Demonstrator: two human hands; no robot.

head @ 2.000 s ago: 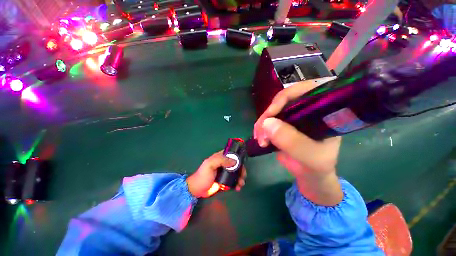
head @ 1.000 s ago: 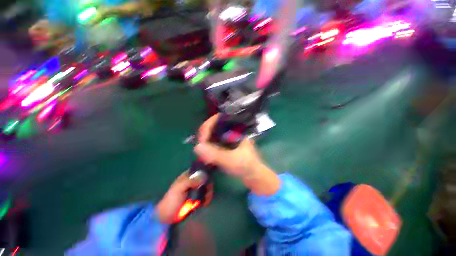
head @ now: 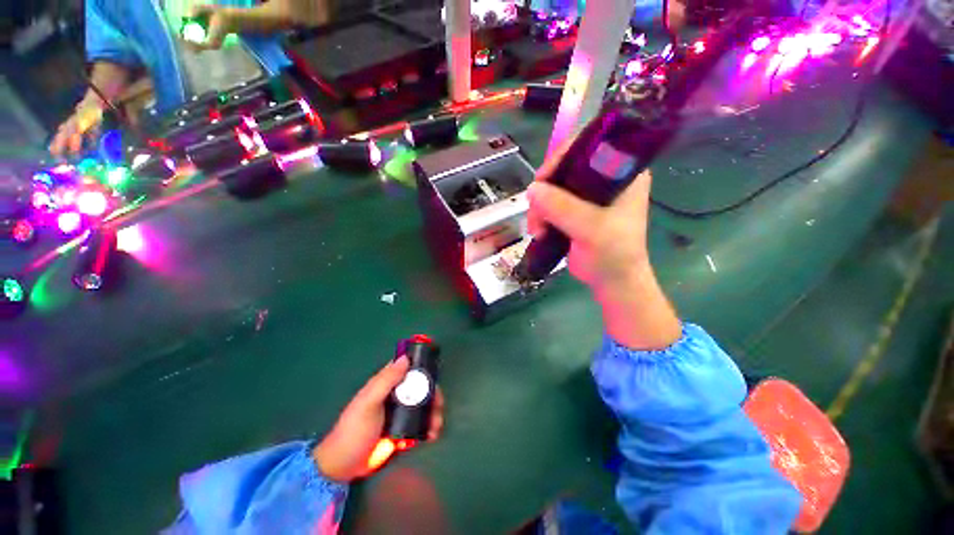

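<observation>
My left hand (head: 361,426) holds a black cylindrical light unit (head: 424,416) above the green bench. Its white disc faces up, and its ends glow red and orange. My right hand (head: 607,235) is closed around a thick black electric screwdriver (head: 598,165) with a pale label. The screwdriver's tapered tip points down at the pale front ledge of the screw feeder (head: 486,232). The tip's exact contact with the ledge cannot be told. The feeder has dark sides, a silver-white front and an open top. Screws are too small to make out.
Black light units (head: 348,155) lie in a row along the far side, with more glowing at left. A pale upright (head: 589,78) stands behind the feeder. A black cable (head: 774,193) curves at right. A red-orange stool (head: 800,449) is at lower right. A person in blue works opposite.
The screwdriver has moved away from the light unit to the feeder's front ledge. My left hand still holds the unit, now apart from the tip. The view has shifted right.
</observation>
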